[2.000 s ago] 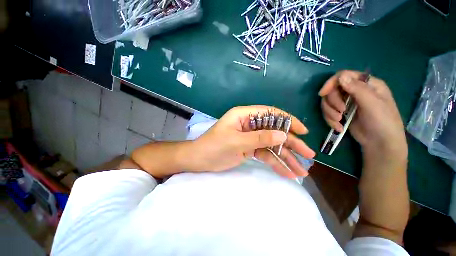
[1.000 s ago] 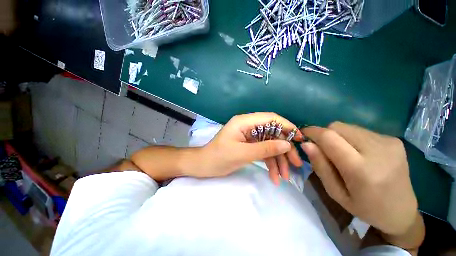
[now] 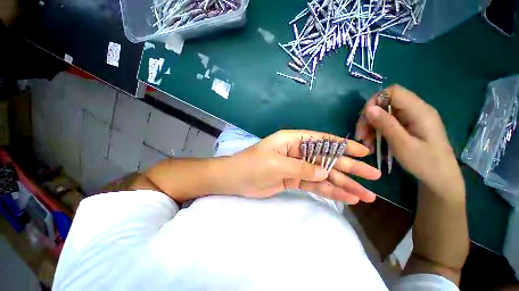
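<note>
My left hand (image 3: 284, 167) is palm up in front of my body. Several shafted metal parts (image 3: 323, 149) lie side by side across its fingers, ringed bodies toward the bench and thin shanks toward me, under the thumb. My right hand (image 3: 418, 133) is over the bench to the right, apart from the left, with fingers curled around a slender tweezer-like tool (image 3: 379, 142) pointing toward me. Whether a small part sits between its fingertips is unclear. A loose pile of parts (image 3: 347, 34) lies on the green mat (image 3: 256, 68) beyond my hands.
A tipped clear tub (image 3: 444, 23) is behind the pile. A tub of parts (image 3: 190, 25) stands at upper left, another clear tub (image 3: 495, 131) at far right. Label scraps (image 3: 221, 87) lie near the left bench edge. A phone (image 3: 501, 14) is at upper right.
My right hand was at the left fingertips one second ago and has moved away toward the bench. The left fingers have opened out, and the parts lie closer together in an even row.
</note>
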